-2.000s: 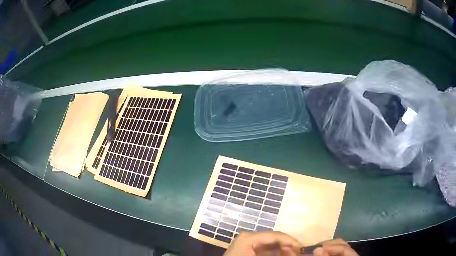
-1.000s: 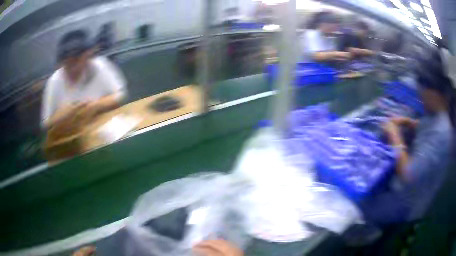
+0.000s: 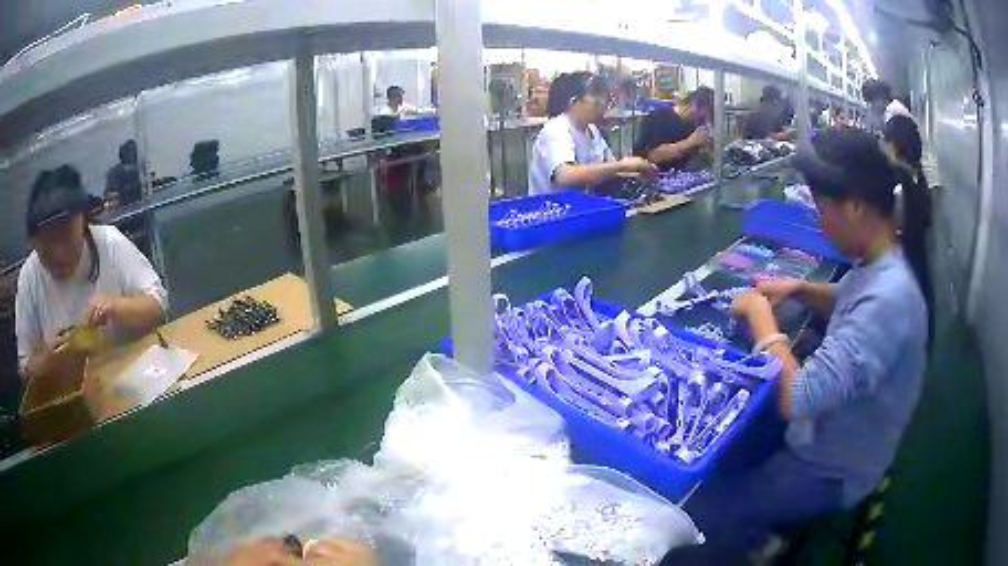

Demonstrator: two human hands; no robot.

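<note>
My left hand point(image 3: 256, 552) and my right hand point(image 3: 338, 552) are at the bottom edge, mostly cut off. Their fingertips meet around a small dark part point(image 3: 293, 544), which is only partly visible. A crumpled clear bag point(image 3: 453, 431) stands beyond and to the right of my hands, washed out by glare. A clear bag of small white parts point(image 3: 613, 517) lies to its right.
A blue bin point(image 3: 696, 480) heaped with purple-blue parts stands at centre right, beside a seated person point(image 3: 868, 343). A white post point(image 3: 464, 188) rises beyond the bags. Another person point(image 3: 94, 287) works at the left across the green line point(image 3: 265, 426). More people sit farther back.
The view has swung up and right from the bench, so the pad sheets and clear tray are out of view. My hands, apart one second ago, now show close together.
</note>
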